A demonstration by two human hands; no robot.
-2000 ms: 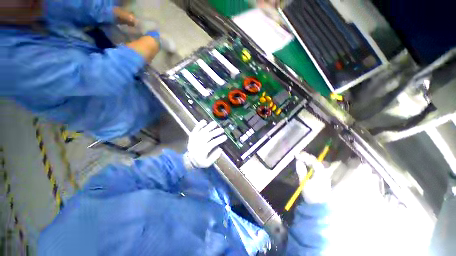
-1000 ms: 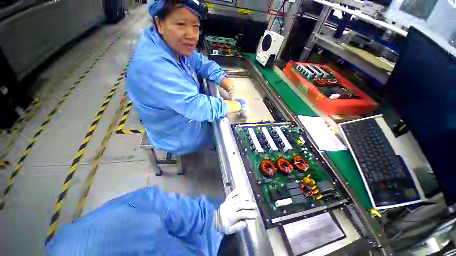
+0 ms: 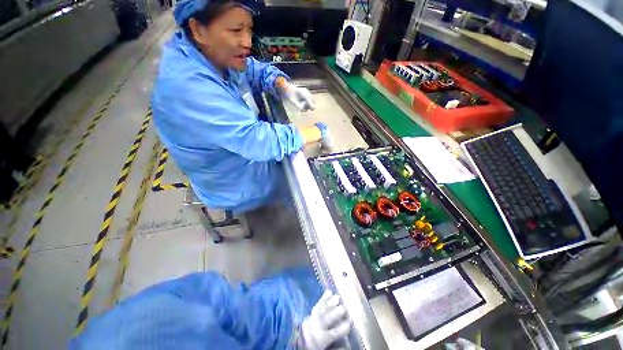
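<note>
A large green circuit board (image 3: 382, 236) lies in a dark carrier frame on the line. It bears three long white bars, three copper-red rings in a row and orange-yellow parts around another ring. A bordered instruction sheet (image 3: 437, 301) lies just below its near edge. My left hand (image 3: 326, 321), in a white glove, rests on the metal rail at the board's lower left, off the board and holding nothing visible. My right hand (image 3: 463, 344) is mostly cut off by the bottom edge below the sheet; its fingers and any held thing cannot be made out.
A person in blue (image 3: 212, 116) sits across the rail, hands over the line. A green mat (image 3: 478, 212) holds a white paper (image 3: 437, 158), keyboard (image 3: 526, 191), red bin (image 3: 444, 102) with a board in it, and white fan-like box (image 3: 353, 46). Another board (image 3: 283, 51) lies farther up the line.
The view has swung up from the board towards the person, then shifted slightly. My left hand now sits lower on the rail. My right hand, seen earlier with the yellow stick, is at the bottom edge.
</note>
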